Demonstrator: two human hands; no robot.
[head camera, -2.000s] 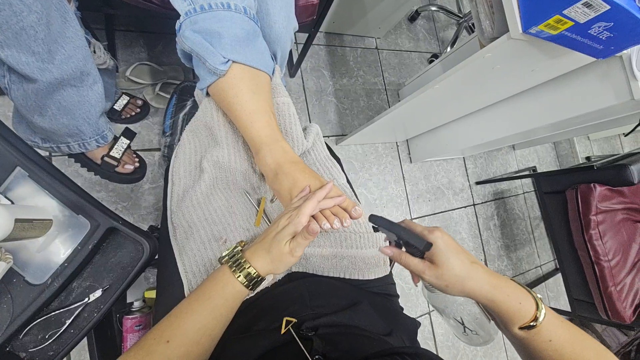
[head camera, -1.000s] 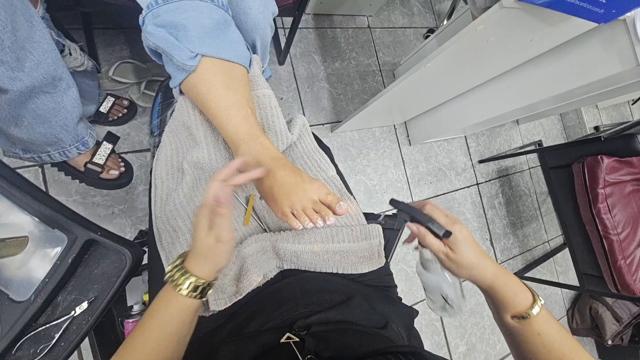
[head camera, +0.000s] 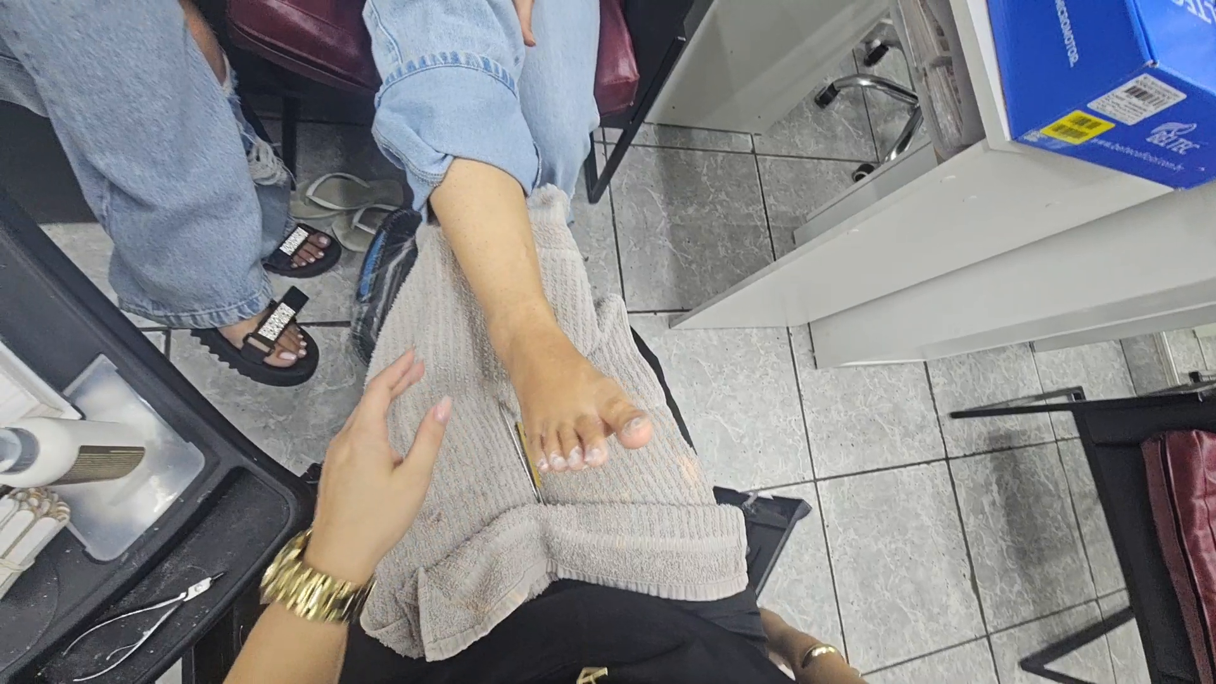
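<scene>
A person's bare foot (head camera: 560, 389) with pale toenails rests on a ribbed grey towel (head camera: 636, 560) spread over my lap. My left hand (head camera: 375, 465), with a gold watch at the wrist, hovers left of the foot, fingers apart and holding nothing. Beside the toes, a thin metal tool (head camera: 524, 461) and a yellow stick lie on the towel, partly under the foot. Of my right arm only the wrist with a gold bracelet (head camera: 819, 654) shows at the bottom edge; my right hand is out of sight, and so is the spray bottle.
At left stands a black tray (head camera: 228, 494) with cuticle nippers (head camera: 147, 627), a white bottle (head camera: 71, 451) and a bundle of sticks (head camera: 28, 532). Another person's sandalled feet (head camera: 271, 332) are beyond it. A blue box (head camera: 1111, 85) sits on a white desk (head camera: 950, 247); a dark red chair (head camera: 1183, 532) is at right.
My left hand has left the toes, where it rested two seconds ago, and is now to their left. My right hand, earlier holding a spray bottle, has gone down out of view.
</scene>
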